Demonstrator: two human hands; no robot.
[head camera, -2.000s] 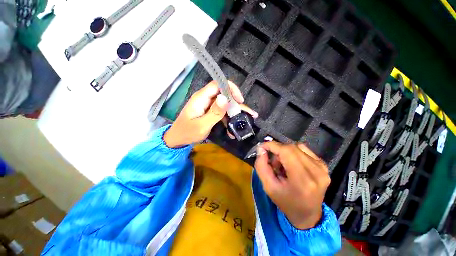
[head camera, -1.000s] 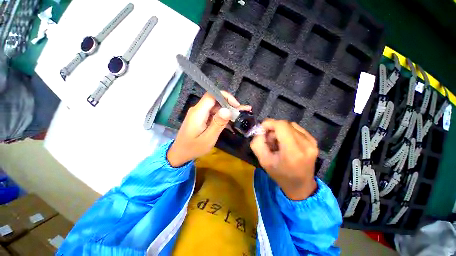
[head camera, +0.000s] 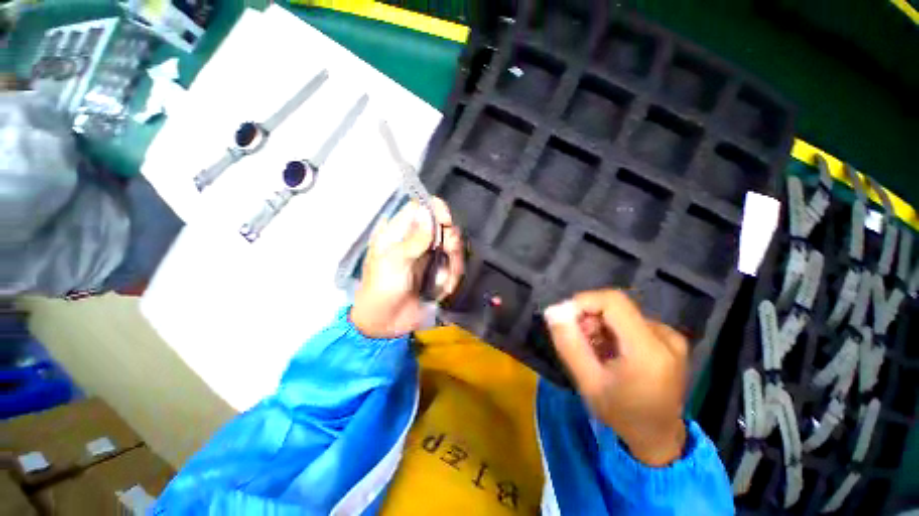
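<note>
My left hand (head camera: 405, 264) is closed round a grey-strapped watch (head camera: 411, 181). One strap half sticks up above the fingers, and the dark case is mostly hidden in the hand. My right hand (head camera: 627, 365) is apart from it, to the right, over the near edge of the black foam tray (head camera: 581, 221). Its fingers are curled with thumb and index together and blurred; a whitish spot shows at the fingertips, and I cannot tell whether it is a held thing. Two grey watches (head camera: 298, 174) lie slanted on the white sheet (head camera: 217, 264) at the left.
A second tray at the right holds several crossed grey watches (head camera: 791, 333). A white label (head camera: 758, 234) lies between the trays. Another grey strap (head camera: 355, 252) shows behind my left hand. Cartons (head camera: 71, 440) stand at lower left. Clear plastic pieces (head camera: 106, 91) lie at upper left.
The watch has turned in my left hand, so its case no longer faces up. My right hand has moved away from the case to the right. The view has shifted.
</note>
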